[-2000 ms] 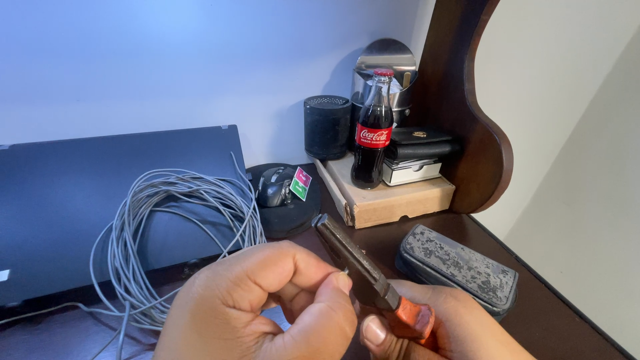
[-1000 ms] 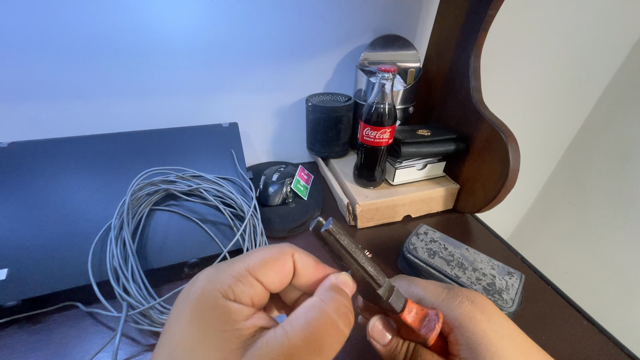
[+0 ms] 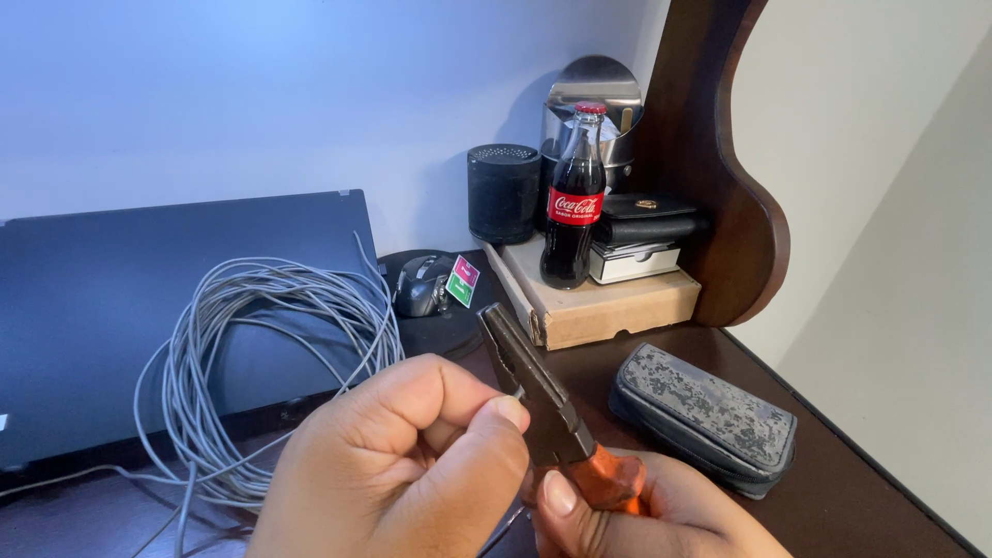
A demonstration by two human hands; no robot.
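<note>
My right hand (image 3: 620, 504) grips the orange handles of a pair of combination pliers (image 3: 535, 372), whose dark jaws point up and to the left. My left hand (image 3: 411, 457) pinches a thin wire end (image 3: 518, 394) between thumb and forefinger, right at the side of the pliers' jaws. Most of what the left fingers hold is hidden behind them. A thin cable shows below, between the hands. To the left, a coil of grey cable (image 3: 194, 372) leans against a dark laptop (image 3: 93, 302).
Behind the hands, a cardboard box (image 3: 620, 318) bears a Coca-Cola bottle (image 3: 570, 240), a black wallet (image 3: 651, 225) and a black cylinder speaker (image 3: 504, 194). A computer mouse (image 3: 421, 288) sits on a round pad. A zipped case (image 3: 705, 418) lies at right on the dark desk (image 3: 837, 496).
The jaws of the pliers have parted slightly, and the wire end between my left fingers now shows beside them. Both hands stay in nearly the same place.
</note>
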